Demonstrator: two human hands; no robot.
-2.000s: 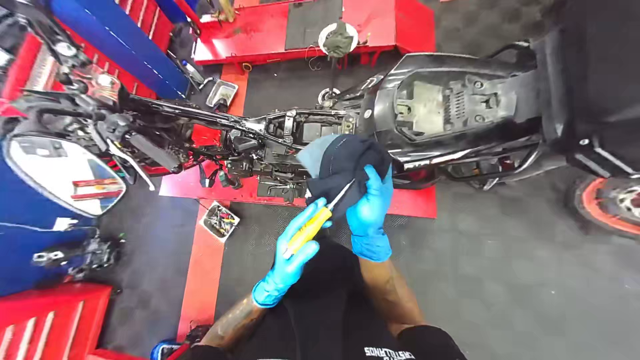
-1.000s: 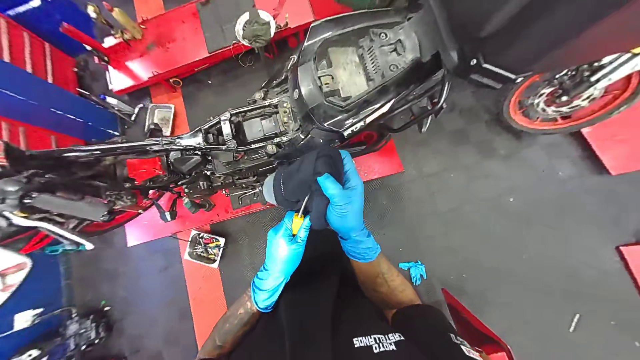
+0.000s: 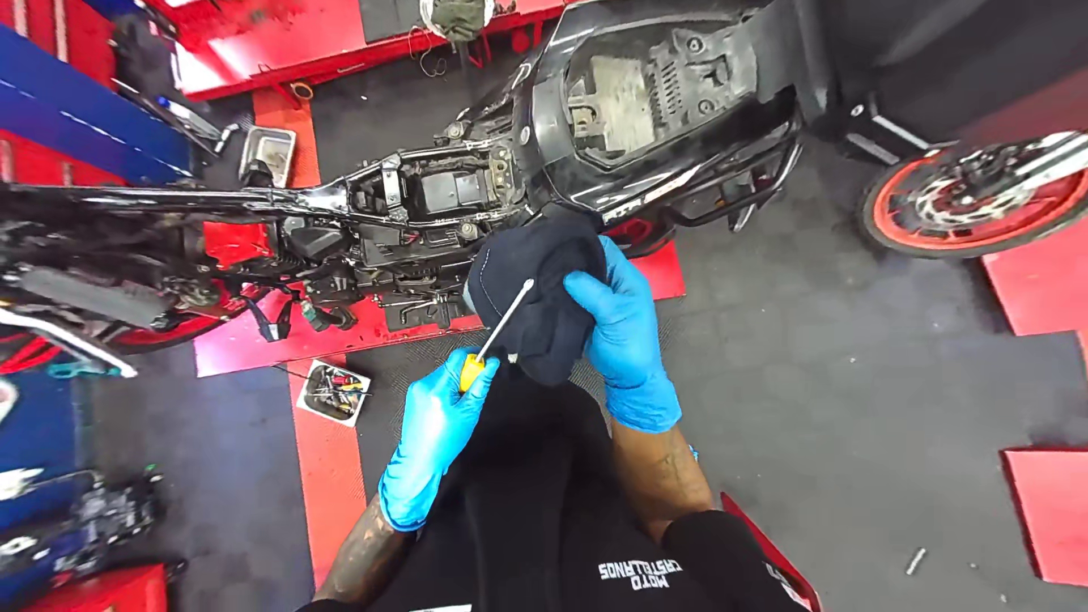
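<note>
Blue-gloved, my left hand [image 3: 438,421] grips the yellow handle [image 3: 472,371] of a screwdriver. Its metal shaft [image 3: 507,319] points up and to the right, and the tip lies over a dark cloth [image 3: 552,340], a folded piece with pale stitching. The cloth is bunched in my right hand [image 3: 625,327], also blue-gloved, with the thumb on its top face and the other fingers partly hidden. Just beyond the cloth stands a partly stripped motorcycle, its black tail fairing [image 3: 552,161] and bare frame [image 3: 340,197] showing. Whether the tip touches the cloth I cannot tell.
A small tray of tools [image 3: 336,393] sits on the left, below the red lift platform [image 3: 280,340]. Farther back are a metal pan [image 3: 269,155] and a red bench [image 3: 280,42]. A wheel with an orange rim [image 3: 977,200] is at the right. A small metal piece [image 3: 915,561] lies on the floor.
The screwdriver's shaft, foreshortened a second ago, now shows at full length over the cloth. The cloth remains in my right hand. The view has shifted.
</note>
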